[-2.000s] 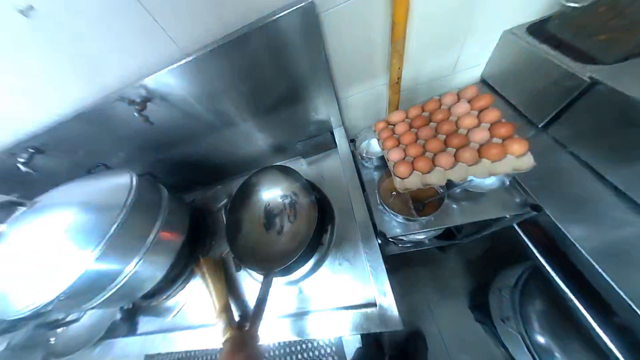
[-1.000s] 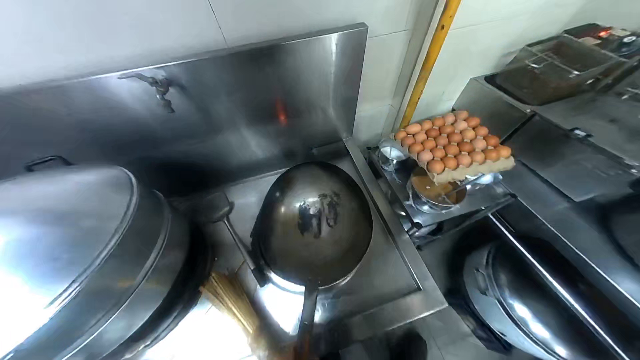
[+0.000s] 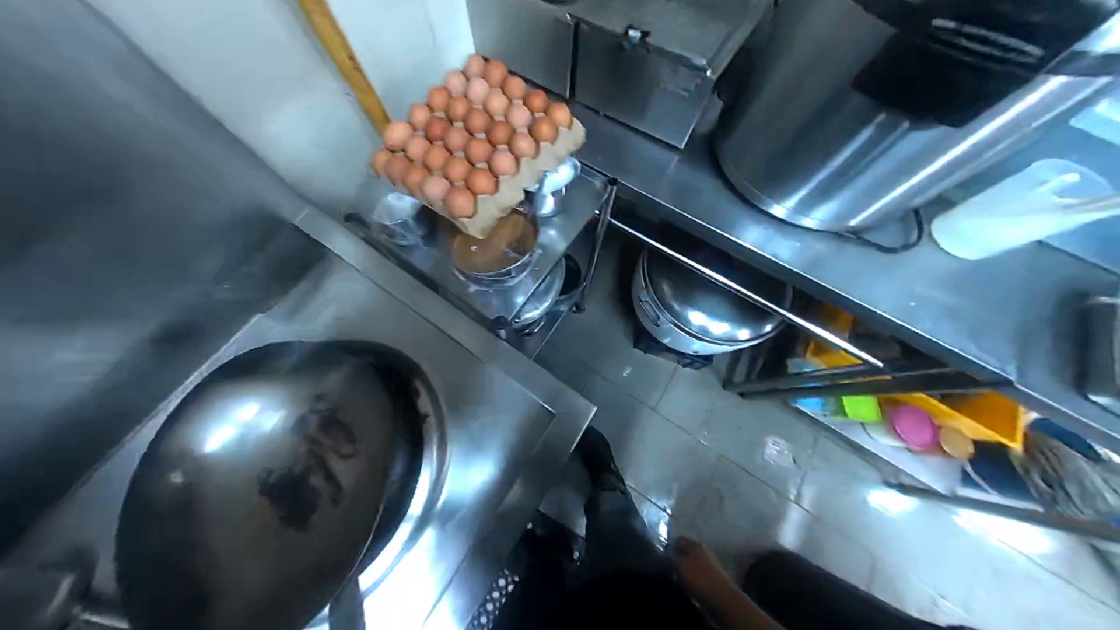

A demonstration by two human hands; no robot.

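Observation:
My right hand (image 3: 713, 584) is blurred at the bottom edge, low beside my legs and over the floor; its fingers and anything in it cannot be made out. My left hand is out of view. At the lower left a dark steel wok (image 3: 271, 481) rests on the stove, with dark marks on its inner surface. The visible stub of its handle (image 3: 346, 605) has no hand on it. Beyond the stove, a cardboard tray of brown eggs (image 3: 499, 210) sits over a bowl of brown liquid (image 3: 494, 245) on a metal rack.
A steel counter (image 3: 875, 271) runs along the right, bearing a large steel pot (image 3: 814, 149) and a translucent plastic jug (image 3: 1015, 210). Under it are a lidded pan (image 3: 709, 306) and yellow crates (image 3: 989, 416). The stove's metal corner (image 3: 582, 411) juts toward my legs. The tiled floor (image 3: 726, 446) looks shiny.
The view has swung right and down. A hand showed at the wok's handle in the earlier frames; now the visible part of that handle has none on it.

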